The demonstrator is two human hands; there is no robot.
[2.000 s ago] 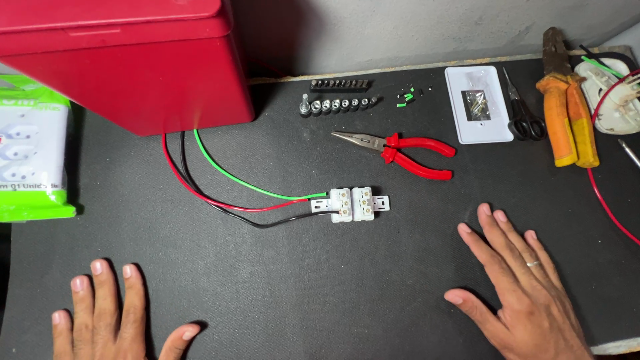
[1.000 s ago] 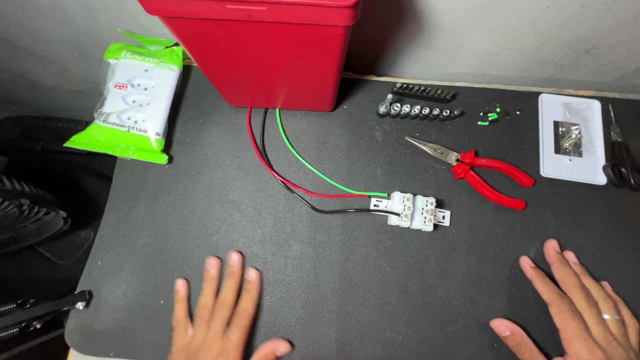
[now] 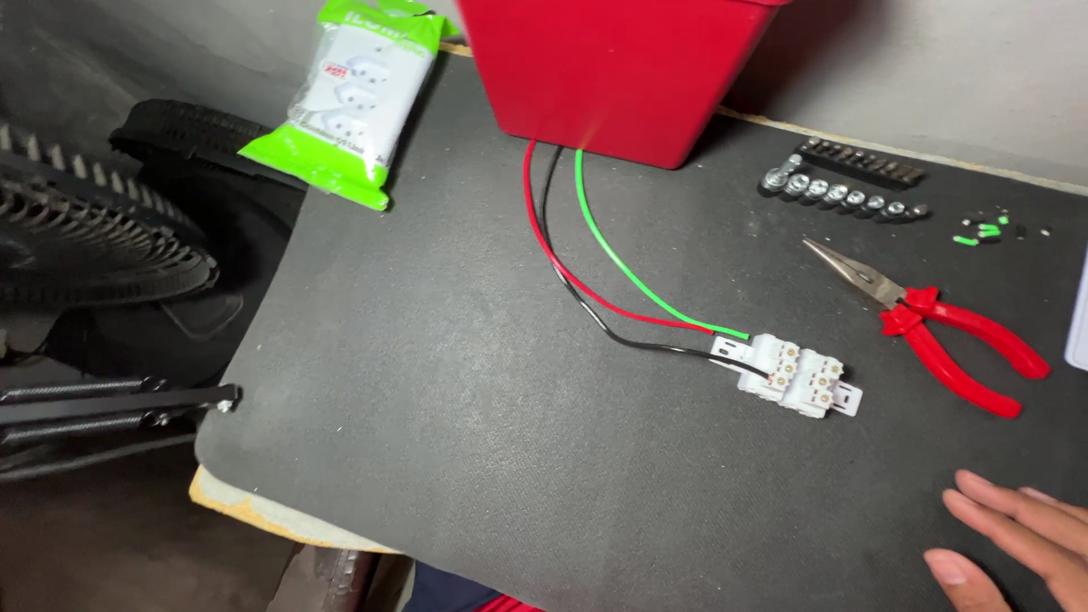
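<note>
My right hand lies at the lower right corner, partly cut off by the frame, fingers apart and holding nothing. Up and left of it is a white socket module with screw terminals on the black mat. A black wire runs into its terminals; the ends of a red wire and a green wire reach its left side. All three come from beneath a red plastic container. Needle-nose pliers with red handles lie nearest my hand, jaws pointing up-left. My left hand is out of view.
A packaged triple socket rests at the mat's upper left. Sockets and screwdriver bits stand in rows near the wall, beside green and black insulation scraps. A fan and a black metal arm are off the left edge.
The view has swung left and closer to the mat. My left hand, on the mat in both earlier frames, is out of view now. Wires, module and pliers keep their arrangement.
</note>
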